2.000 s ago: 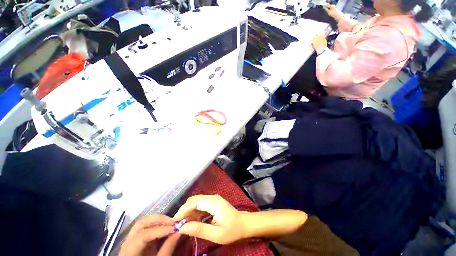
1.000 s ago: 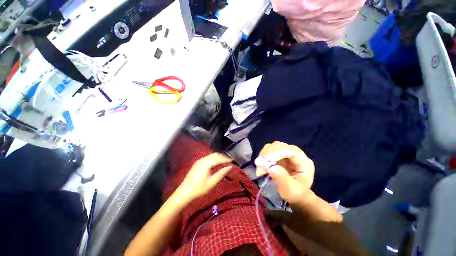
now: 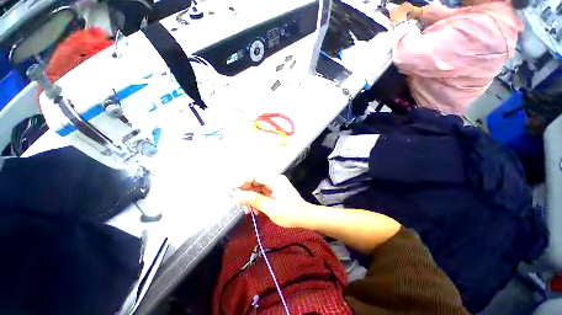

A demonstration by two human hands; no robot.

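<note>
My right hand [image 3: 277, 200] is over the table's front edge, its fingertips pinching a thin pale purple-white cord [image 3: 264, 251]. The cord runs down over the red checked apron [image 3: 296, 261] to the bottom of the picture. A small pale purple piece [image 3: 256, 300] lies on the apron. What the fingertips cover is too bright and blurred to tell. My left hand is not in view.
The sewing machine [image 3: 179, 80] stands behind. Scissors with red and yellow handles [image 3: 274, 125] lie on the table. Navy cloth [image 3: 55, 197] covers the table's left. A navy and grey-white pile [image 3: 431, 184] is at right. A person in pink [image 3: 456, 55] sits beyond.
My right hand has moved left from beside the navy pile to the table edge, still with the cord. My left hand has left the picture. The view has shifted.
</note>
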